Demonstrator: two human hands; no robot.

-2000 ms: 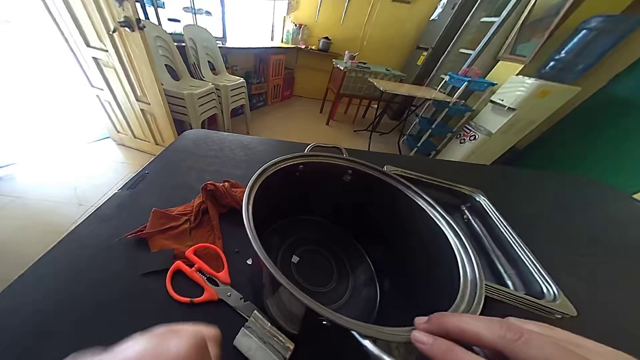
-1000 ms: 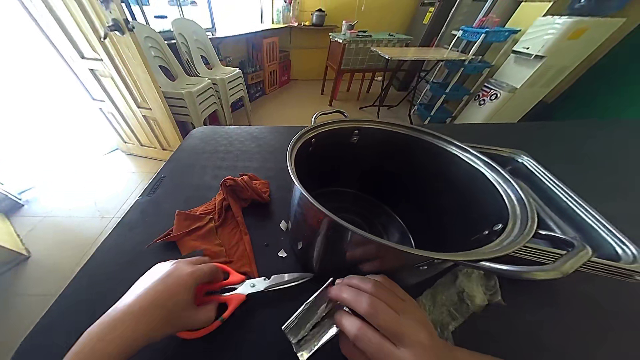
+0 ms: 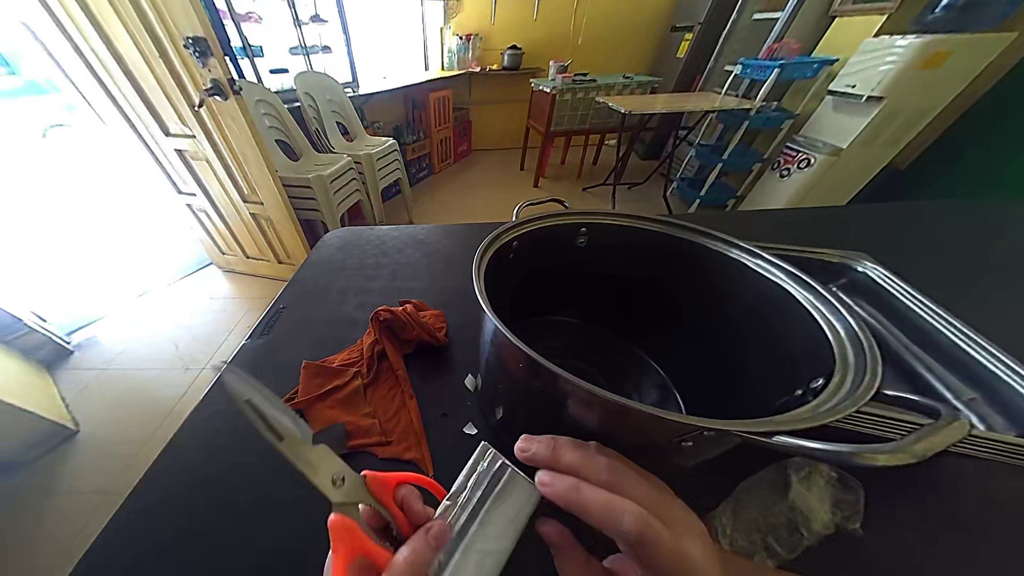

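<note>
My left hand [image 3: 408, 532] has its fingers through the orange handles of a pair of scissors [image 3: 340, 484], whose blades point up and left, and its thumb also presses a folded silvery packet [image 3: 490, 512]. My right hand [image 3: 624, 512] is at the packet's right edge, fingers apart; whether it grips the packet is unclear. Just beyond stands a large steel pot [image 3: 680, 420] without a lid, dark inside. An orange-brown cloth [image 3: 364, 384] lies crumpled left of the pot. Small pale scraps [image 3: 470, 428] lie between cloth and pot.
A crumpled clear plastic bag [image 3: 792, 508] lies near the pot's right handle [image 3: 888, 448]. Stacked metal trays [image 3: 944, 352] are behind it on the black table [image 3: 384, 256]. Beyond are stacked plastic chairs [image 3: 320, 164], a door [image 3: 184, 144] and a small folding table [image 3: 676, 102].
The scissors, lying on the table two seconds ago, are now raised in my left hand. Their blades have swung from pointing right to pointing up and left. The left thumb now touches the silvery packet.
</note>
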